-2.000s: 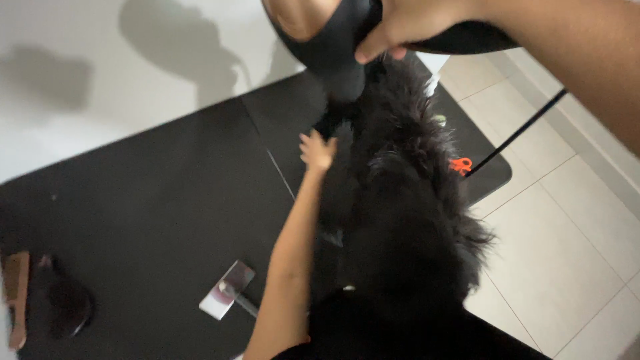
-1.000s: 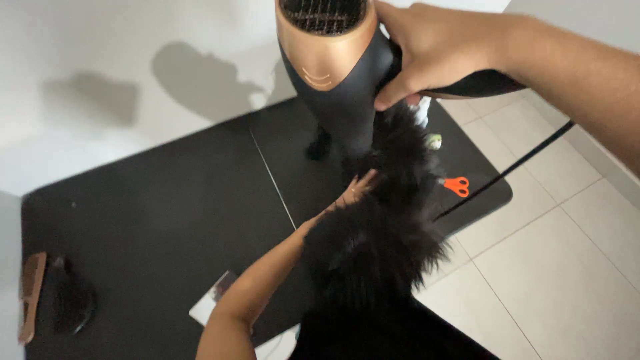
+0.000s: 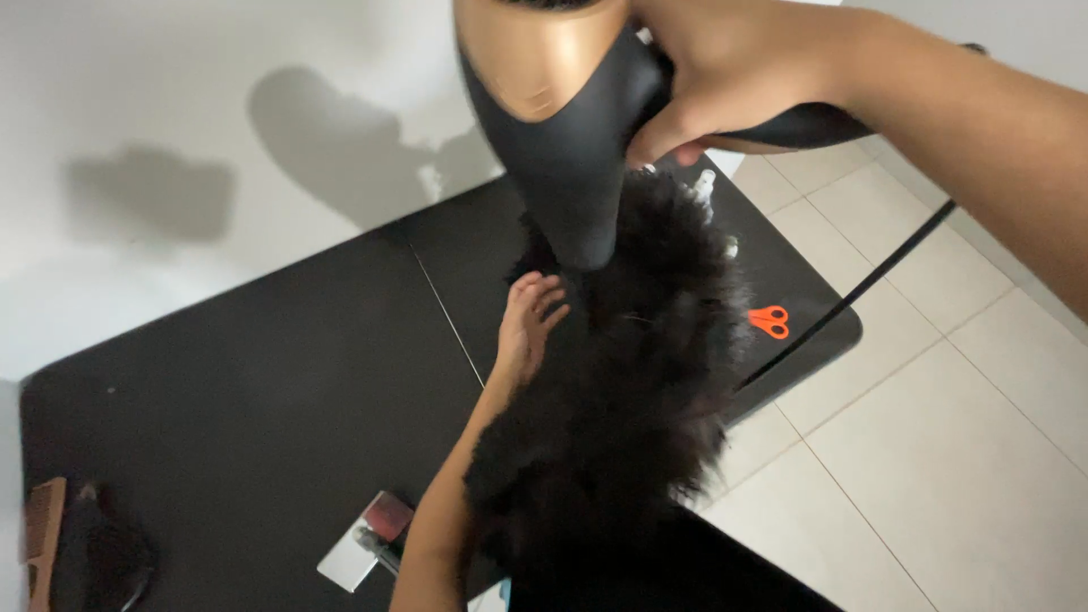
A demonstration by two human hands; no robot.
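A black and copper-coloured hair dryer (image 3: 552,136) is held in my right hand (image 3: 714,76) at the top, its nozzle pointing down at black fur. The long-haired black animal (image 3: 629,357), probably a dog, is on the black table (image 3: 255,382); its head cannot be made out. My left hand (image 3: 534,319) is beside the animal's left-hand side, just below the nozzle, fingers apart and slightly curled. Whether its fingertips touch the fur cannot be told.
Orange-handled scissors (image 3: 770,321) lie right of the animal, near a black cord (image 3: 850,297). Small bottles (image 3: 704,187) stand behind. A slicker brush (image 3: 365,540), a wooden comb (image 3: 44,540) and a dark brush (image 3: 102,548) lie at the left. A white wall borders the table.
My left hand was on the fur a second ago; now it is at the animal's left-hand side with its fingers apart. The hair dryer stays in my right hand.
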